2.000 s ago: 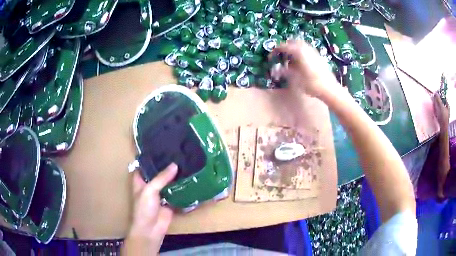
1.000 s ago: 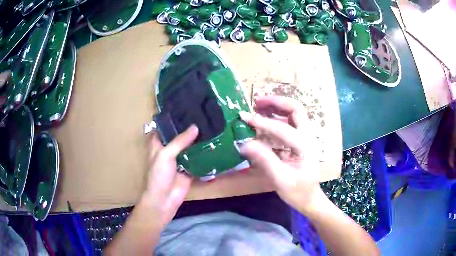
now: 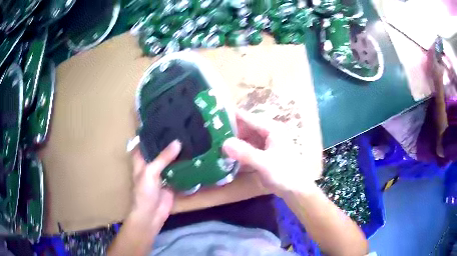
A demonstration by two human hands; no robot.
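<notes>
A glossy green oval body [image 3: 188, 172] with a pale rim and a dark recessed centre is held over the cardboard mat [image 3: 90, 125]. My left hand [image 3: 153, 182] grips its lower left edge, thumb on the dark inside. My right hand [image 3: 263, 157] is at its lower right edge, thumb and fingers closed on the edge. A small green trim piece with a white face [image 3: 226, 164] seems to sit on the body beside my right thumb; blur hides its exact fit. A small silver-white tab sticks out at the body's left edge.
Trim pieces [image 3: 200, 25] are heaped beyond the mat. Stacked green bodies [image 3: 42, 95] line the left; another body [image 3: 368, 55] lies right. A stained glue board [image 3: 280, 107] is behind my right hand. A blue crate of parts [image 3: 346, 180] is below right. Another person's hand [image 3: 437, 67] is far right.
My right hand has come from the trim pile to the body's lower right edge, bringing a trim piece. The view has shifted, and the body stays in my left hand.
</notes>
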